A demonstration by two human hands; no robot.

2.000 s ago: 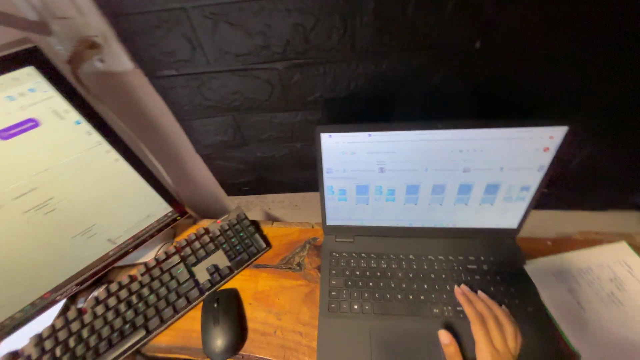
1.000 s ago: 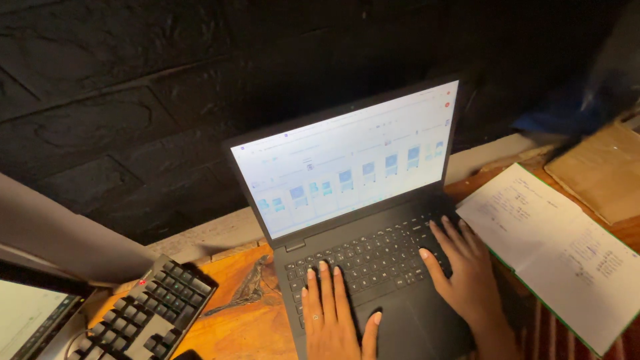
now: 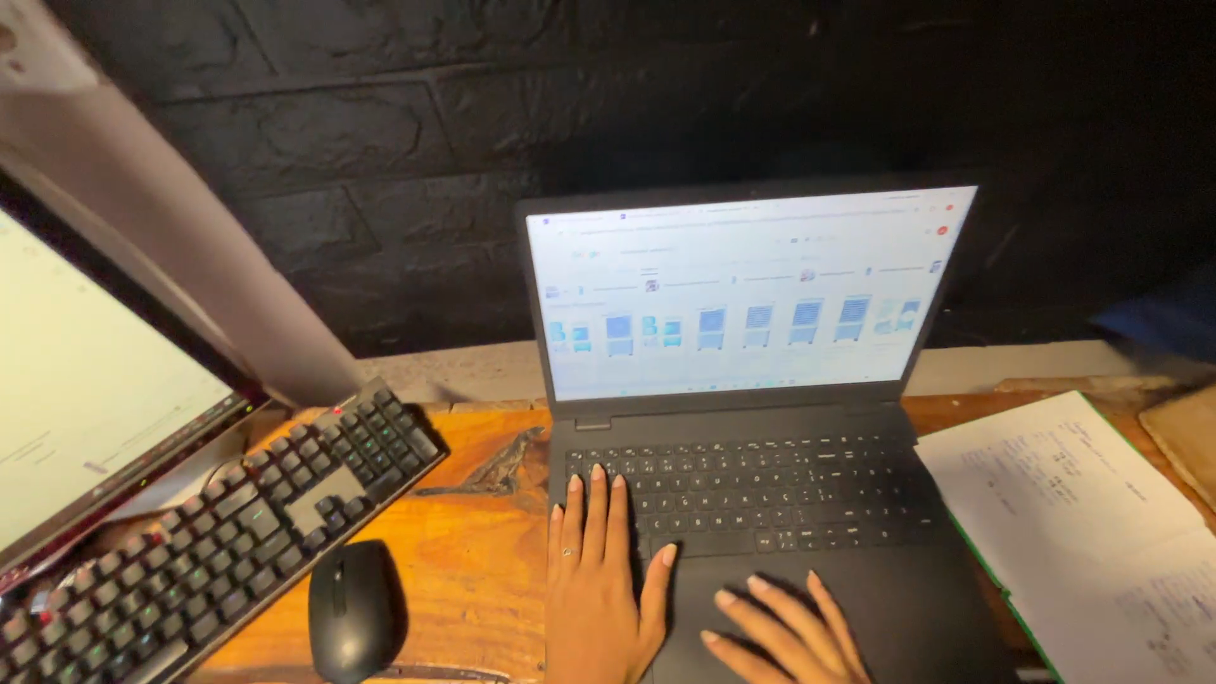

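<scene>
An open black laptop (image 3: 722, 551) stands on the wooden desk, its lit screen (image 3: 741, 304) showing a page with rows of small product pictures. My left hand (image 3: 603, 589) rests on the left side of its keyboard, fingertips on the keys and thumb near the space bar, a ring on one finger. Over the palm rest and touchpad area is my right hand (image 3: 788, 627), fingers spread and holding nothing. Whether its fingertips touch the surface, I cannot tell.
Left of the laptop lie a black mouse (image 3: 351, 608) and a backlit keyboard (image 3: 209, 541), below a lit monitor (image 3: 85, 370). An open notebook (image 3: 1073, 532) with handwriting lies at the right, beside a brown object (image 3: 1183, 442). A black brick-patterned wall (image 3: 380, 142) rises behind.
My left hand, not in view two seconds ago, is on the laptop's keyboard. My right hand has moved from the right-hand keys down to the palm rest area. The view has swung about.
</scene>
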